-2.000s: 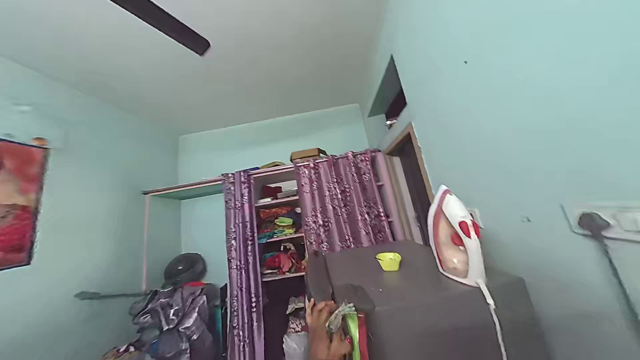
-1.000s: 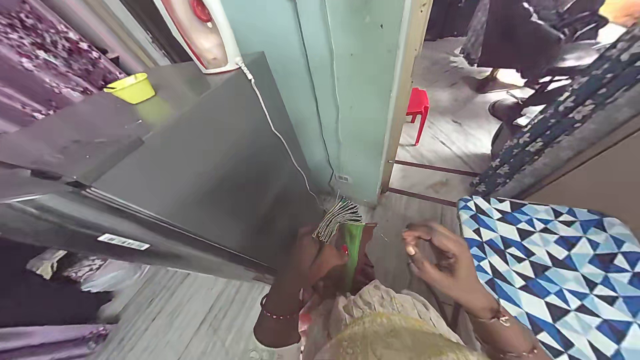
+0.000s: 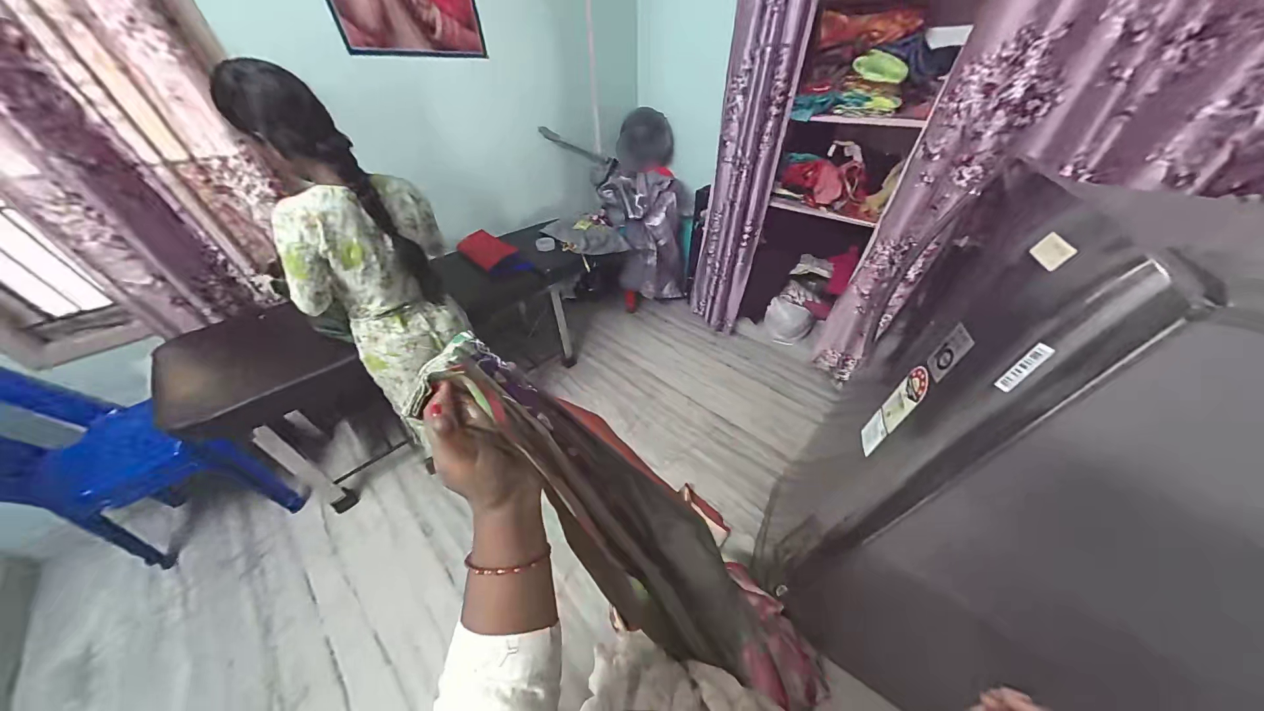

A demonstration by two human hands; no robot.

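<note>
My left hand (image 3: 476, 449), with a beaded bangle at the wrist, is raised in the middle of the view. It grips the gathered, pleated end of a dark patterned cloth (image 3: 632, 513), which hangs from the fist down to the lower right, with red and pink parts along its edge. Of my right hand (image 3: 1005, 700), only some fingertips show at the bottom edge, right of centre; whether it holds anything is hidden. The grey refrigerator (image 3: 1066, 504) stands close by on the right, beside the cloth.
A person in a floral dress (image 3: 390, 326) stands with their back to me at a dark table (image 3: 247, 370). A blue plastic chair (image 3: 128, 459) is at the left. Behind are a cupboard shelf (image 3: 869, 120) with clothes, a purple curtain (image 3: 746, 168) and a red item (image 3: 486, 250) on a bench.
The view has swung from the doorway and patterned board to the table and the other person. My left hand now holds the cloth out ahead; my right hand has dropped to the frame's edge.
</note>
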